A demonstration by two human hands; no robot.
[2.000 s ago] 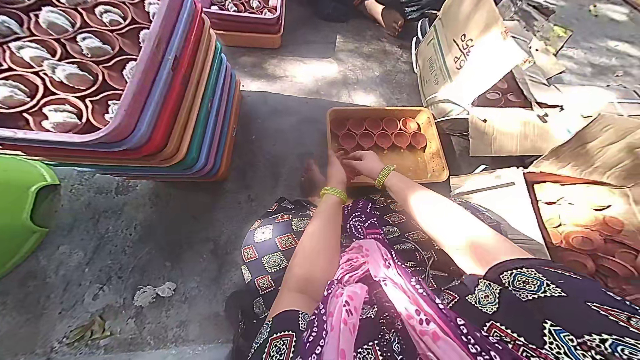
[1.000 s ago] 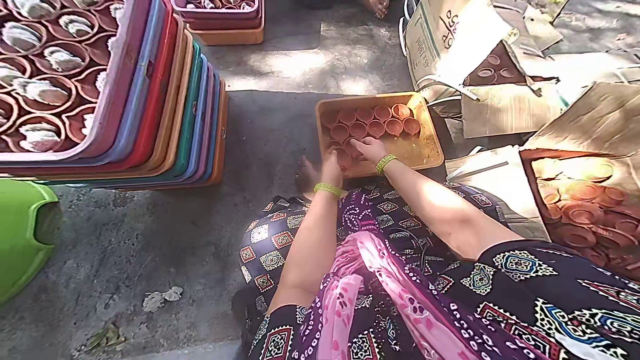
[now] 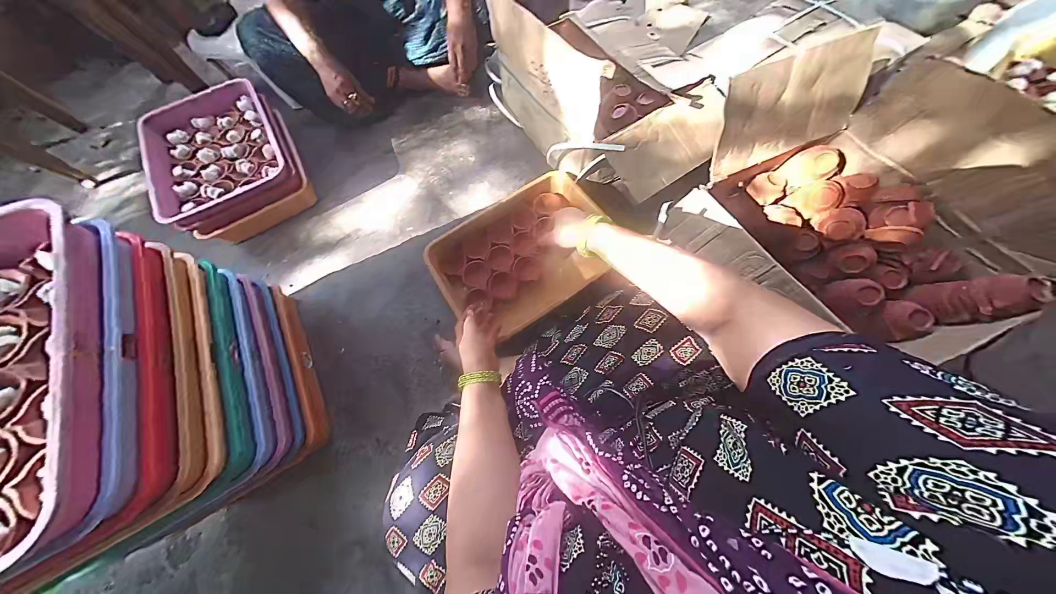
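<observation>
An orange plastic tray [image 3: 549, 309] lies tilted across the view before my knees, with rows of small clay cups [image 3: 501, 257] standing against its far and left sides. At the tray's near left corner is my left hand [image 3: 478, 326], its fingertips touching or very near the closest cup; whether it grips that cup is unclear. My right hand [image 3: 568, 229] is over the tray's right end, beside the cups there, blurred and brightly lit, so its fingers and anything in them cannot be made out. Each wrist wears a yellow-green bangle.
Stacked coloured trays [image 3: 157, 363] rise at left, the top one holding cups with white contents. Farther back stands a smaller pink tray stack [image 3: 148, 177]. A co-worker's hand [image 3: 346, 91] is beyond. At right, an open cardboard box [image 3: 982, 338] holds clay cups; another box [image 3: 528, 91] stands behind.
My right hand has moved away from my left toward the tray's right end; before, both were together at the near edge. The view has swung, showing more of the co-worker and boxes.
</observation>
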